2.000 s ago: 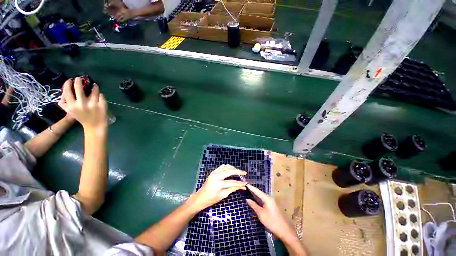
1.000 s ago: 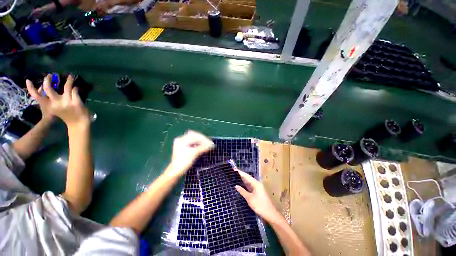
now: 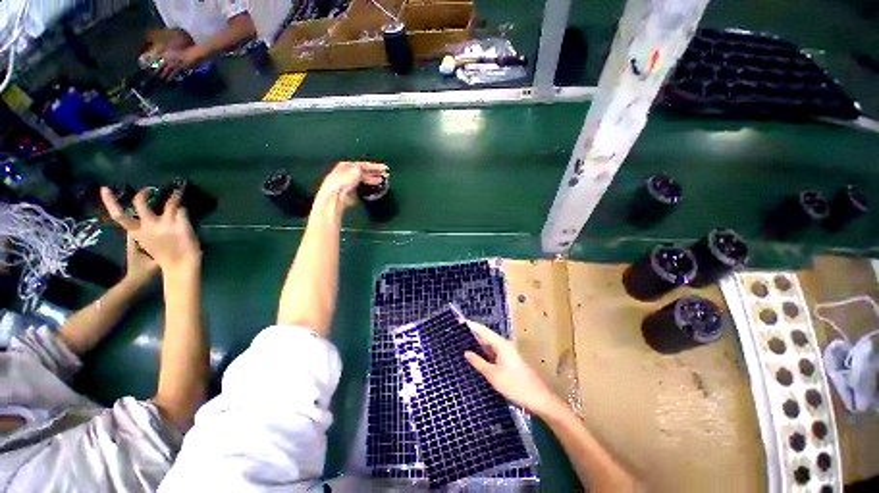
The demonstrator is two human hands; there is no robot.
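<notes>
My left hand [image 3: 352, 181] is stretched out over the green belt, its fingers at the top of a black cylinder unit [image 3: 379, 200] that stands there. Whether it grips the unit or holds a small pad cannot be told. My right hand [image 3: 506, 366] holds a pad sheet [image 3: 461, 400] by its right edge, thumb on top. The sheet is a tilted grid of small black rectangles with some pale gaps at its upper left. It lies over stacked pad sheets [image 3: 390, 289].
Several black cylinders [image 3: 684, 323] stand at the right, some on the tan cardboard [image 3: 617, 385]. A white parts holder [image 3: 771, 327] and small fan [image 3: 853, 371] are far right. A white post [image 3: 617, 125] crosses the belt. A neighbour's hand [image 3: 164, 236] works at left.
My left hand has moved from the sheets up and forward to the cylinder on the belt. My right hand has kept the pad sheet, which now shows above the stack. The view has shifted.
</notes>
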